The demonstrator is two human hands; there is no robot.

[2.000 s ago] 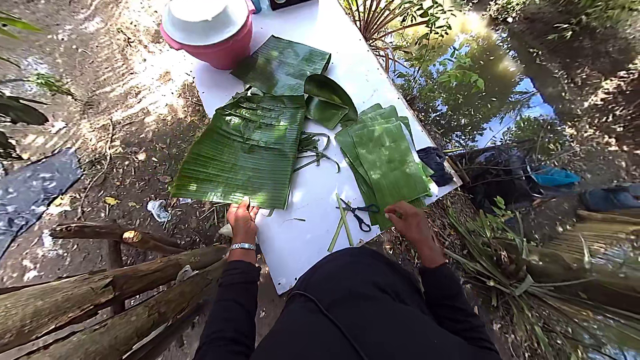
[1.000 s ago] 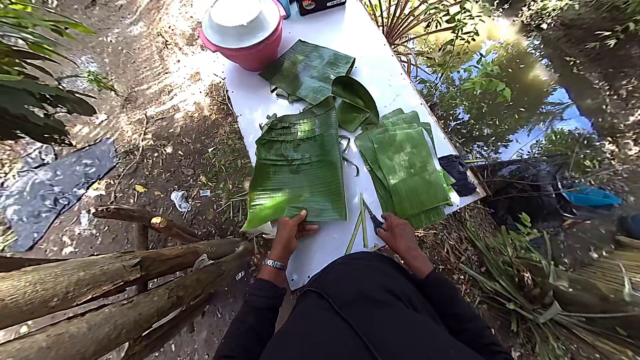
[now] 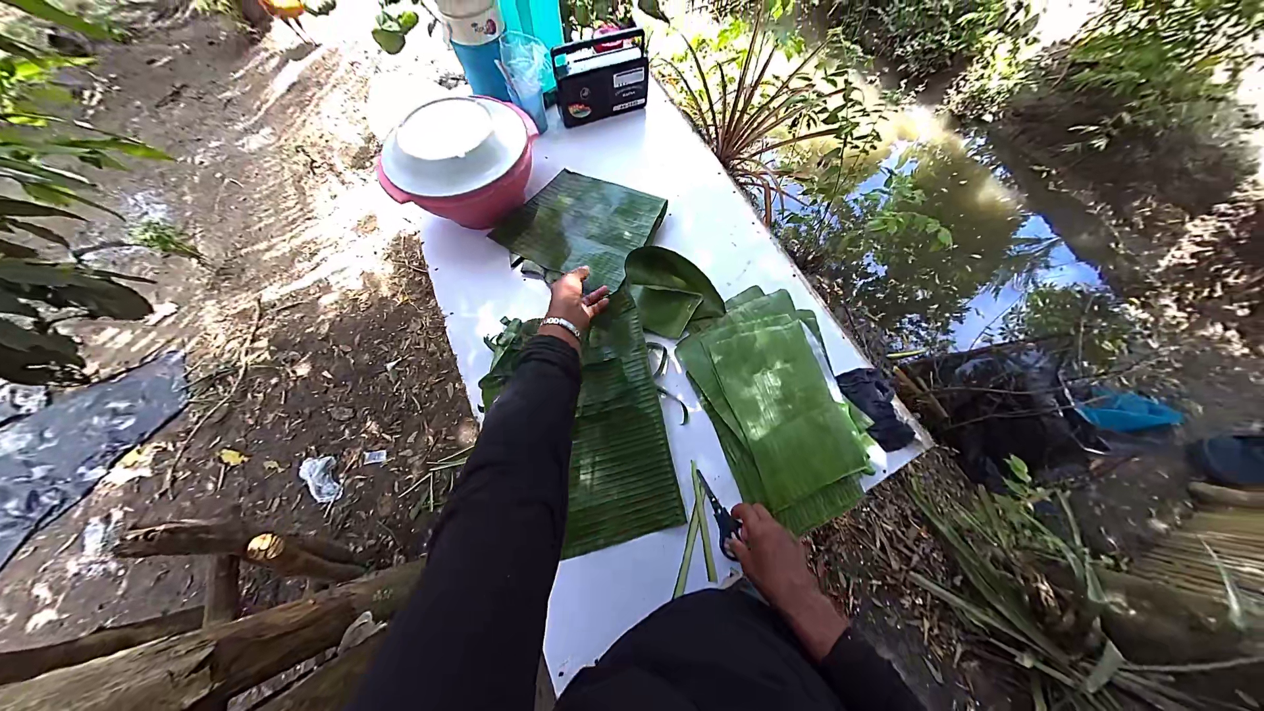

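Observation:
My left hand (image 3: 578, 296) reaches over the big banana leaf piece (image 3: 622, 464) and touches leaf at its far end, by the darker leaf piece (image 3: 592, 219) behind it; whether its fingers grip is unclear. My right hand (image 3: 770, 553) holds dark-handled scissors (image 3: 724, 518) low over the white table (image 3: 612, 612), their blades pointing away from me. Beside the scissors lie narrow green leaf strips (image 3: 690, 543). A stack of cut banana leaf pieces (image 3: 790, 405) rests on the right, with a folded leaf (image 3: 671, 291) just behind it. Leaf scraps (image 3: 506, 346) are partly hidden by my left arm.
A lidded pink bowl (image 3: 474, 193), a plastic cup (image 3: 526, 79) and a black radio (image 3: 600, 84) stand at the far end. Dark cloth (image 3: 876, 407) lies at the right edge. Wooden poles (image 3: 276, 632) are at lower left; muddy water lies beyond the table's right side.
My left hand has gone from the near edge of the big leaf to its far end. The right hand has taken hold of the scissors, which lay on the table two seconds ago.

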